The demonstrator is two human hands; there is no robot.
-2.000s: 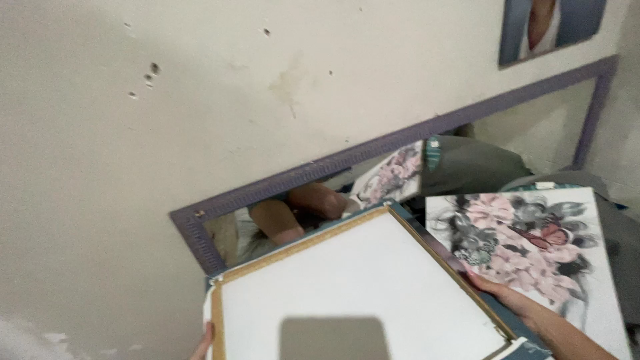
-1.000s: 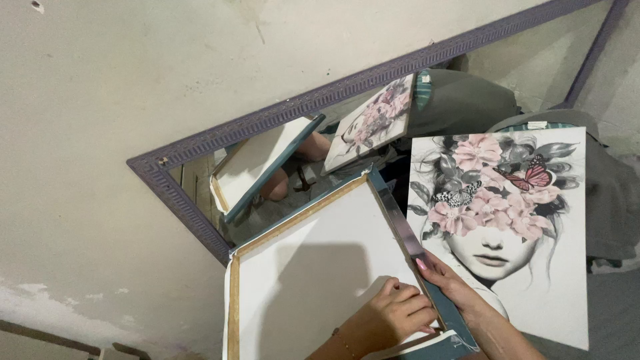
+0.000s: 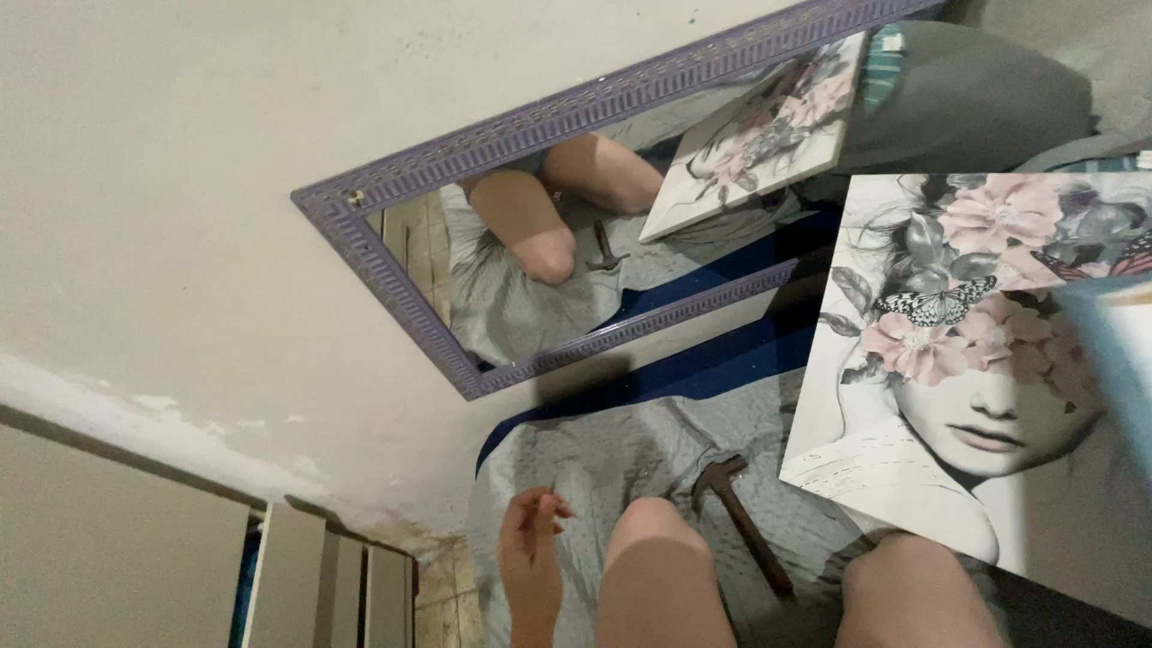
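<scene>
My left hand (image 3: 531,558) is raised over the grey bedding, left of my knees, its fingers curled toward the thumb; whether something small is pinched there cannot be told. A rusty claw hammer (image 3: 752,538) lies on the bedding between my knees. To its right stands a canvas print (image 3: 981,423) of a face covered with pink flowers and butterflies. The blurred blue edge of another framed canvas (image 3: 1111,360) cuts in at the right border, overlapping the print. My right hand is out of view.
A mirror with a purple carved frame (image 3: 409,315) is on the wall, reflecting knees, hammer and print. Grey bedding (image 3: 603,441) over a blue mattress borders the wall. Pale panels (image 3: 283,576) stand lower left. Grey fabric (image 3: 972,99) is heaped behind the print.
The framed canvas has moved from in front of me to the far right. My left hand has left its frame; my right hand has gone out of view. The hammer on the bedding is now directly visible.
</scene>
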